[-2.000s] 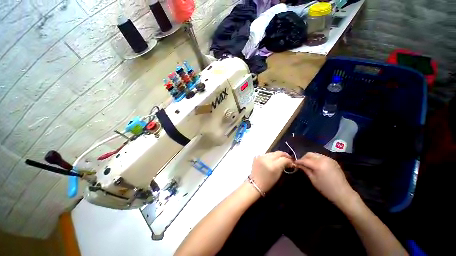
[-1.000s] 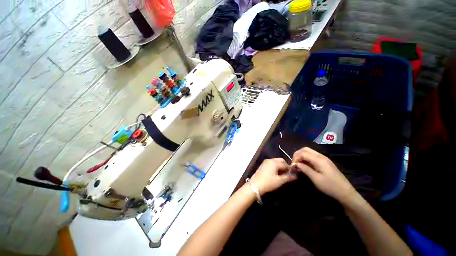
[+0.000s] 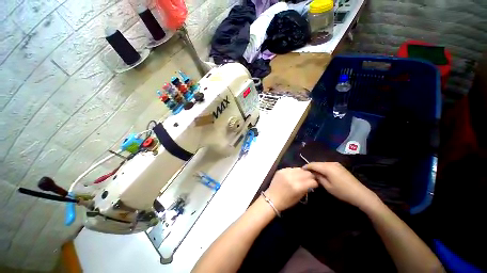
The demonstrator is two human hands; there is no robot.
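Observation:
My left hand (image 3: pixel 291 187), with a thin bracelet at the wrist, and my right hand (image 3: pixel 334 180) meet above my lap. The fingers of both hands are closed together on a thin pale cord (image 3: pixel 305 159), whose short end sticks up past the fingertips. Dark cloth (image 3: pixel 283 229) lies over my lap below the hands. It is very dark, so its edges and whether the fingers also pinch it cannot be told.
The cream sewing machine (image 3: pixel 187 144) stands left on a white table (image 3: pixel 213 234), with blue snips (image 3: pixel 208 181) on its bed. A blue basket (image 3: pixel 433 133) at the right holds a bottle (image 3: pixel 342 96) and dark cloth. A jar (image 3: pixel 321 24) stands at the back.
The view has shifted slightly since the first frame. My hands have drawn closer together, fingers now overlapping, and less of the pale cord shows above them.

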